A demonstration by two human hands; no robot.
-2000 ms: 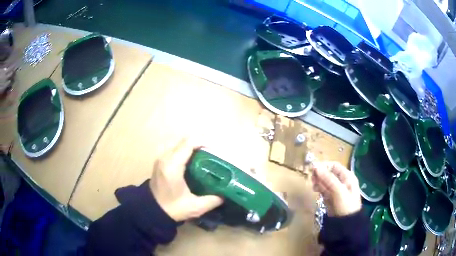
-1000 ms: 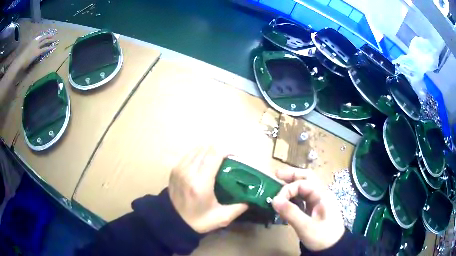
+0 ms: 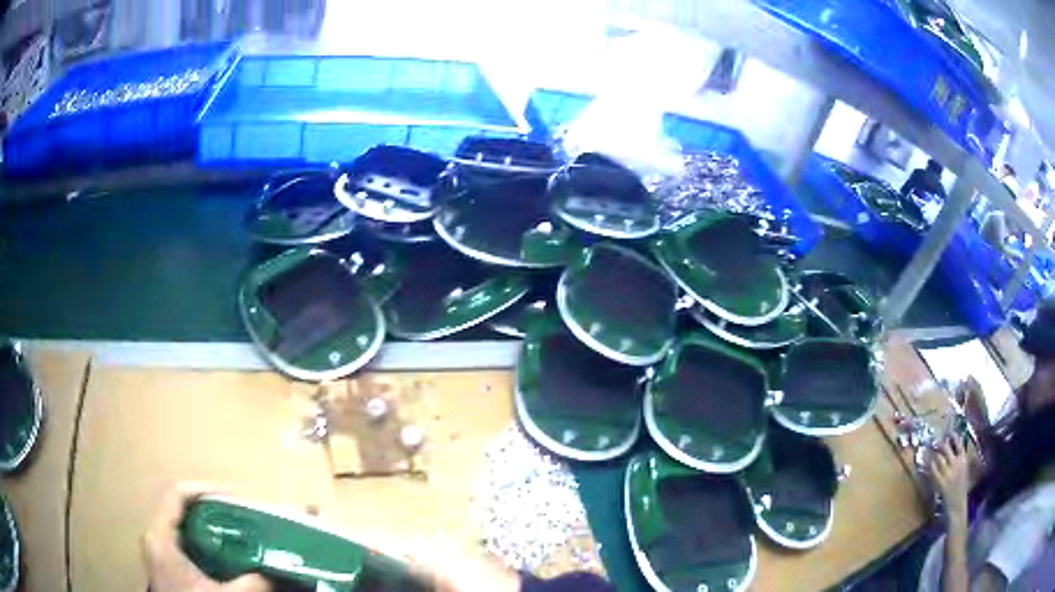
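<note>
A glossy green housing (image 3: 278, 544) is held at the bottom left of the view, its dark open side turned down. My left hand (image 3: 174, 555) grips its left end and is cut off by the bottom edge. My right hand (image 3: 469, 569) is low, blurred and partly cut off at the housing's right end; its fingertips cannot be made out. A loose pile of small silvery fasteners (image 3: 526, 503) lies right of the housing. A worn brown pad (image 3: 368, 434) lies behind the housing, with a few round silvery fittings (image 3: 411, 436) on it.
Overlapping green housings with pale rims (image 3: 706, 405) cover the centre and right. Blue crates (image 3: 347, 110) stand beyond the green surface (image 3: 116, 260). Another person's hand (image 3: 951, 468) is at the far right over small parts. Two more housings (image 3: 14, 405) are cut off at the left edge.
The view has swung right and up, showing the crates and another person. The held housing now sits lower left in view. My right hand's fingertips no longer show clearly.
</note>
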